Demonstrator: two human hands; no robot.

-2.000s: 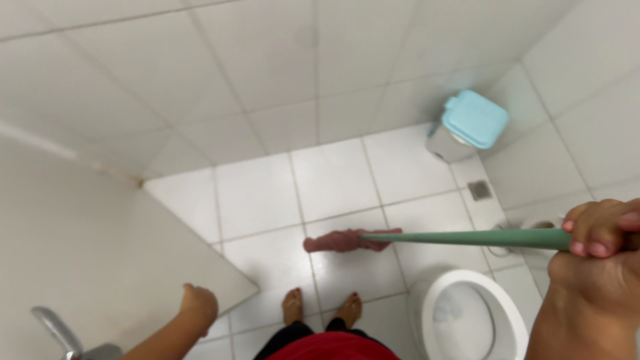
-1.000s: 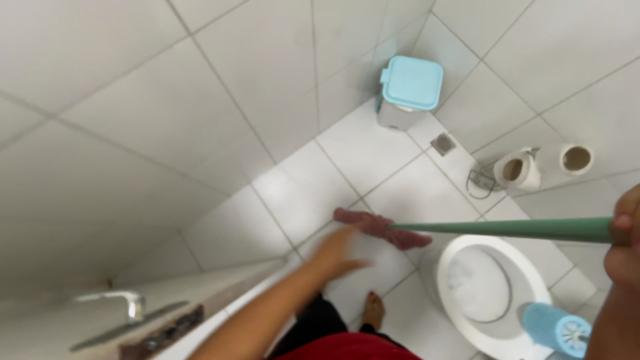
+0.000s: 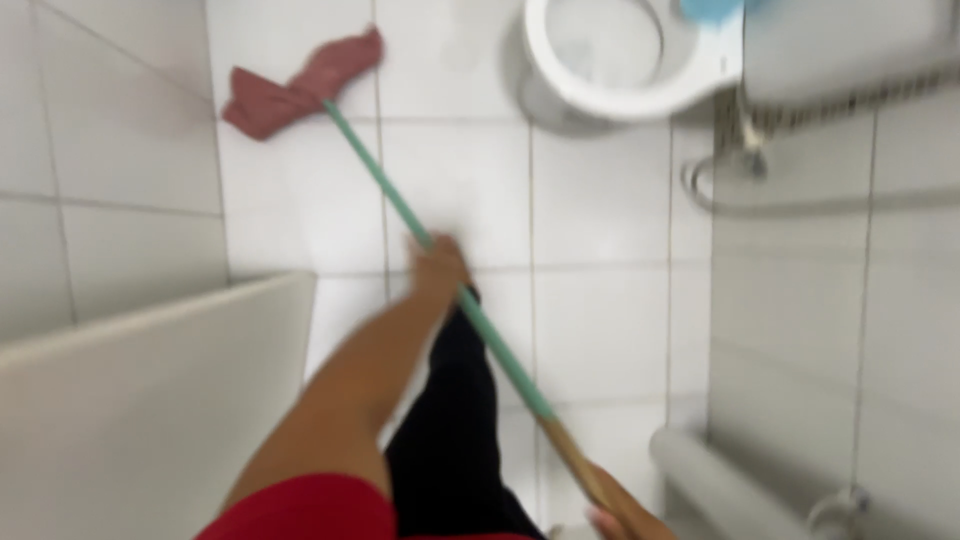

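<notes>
A long pole (image 3: 510, 360), green with a bare wooden-looking end, runs from the lower right up to a reddish-pink cloth (image 3: 300, 86) that lies on the white floor tiles near the left wall. My left hand (image 3: 439, 262) is closed around the green middle part of the pole. Lower right, my right hand (image 3: 619, 506) grips the brown upper end and is partly cut off by the frame's edge. The view is blurred, so single fingers are hard to tell.
A white toilet bowl (image 3: 600, 60) stands at the top, with its tank (image 3: 840, 45) against the right wall. A hose (image 3: 795, 210) runs along that wall. A pale door or partition panel (image 3: 157, 397) is at lower left. A pale rounded fixture (image 3: 720, 480) sits at lower right.
My left hand, free of the pole in both earlier frames, is now on it. The cloth now lies near the wall, away from the toilet. The view has turned strongly.
</notes>
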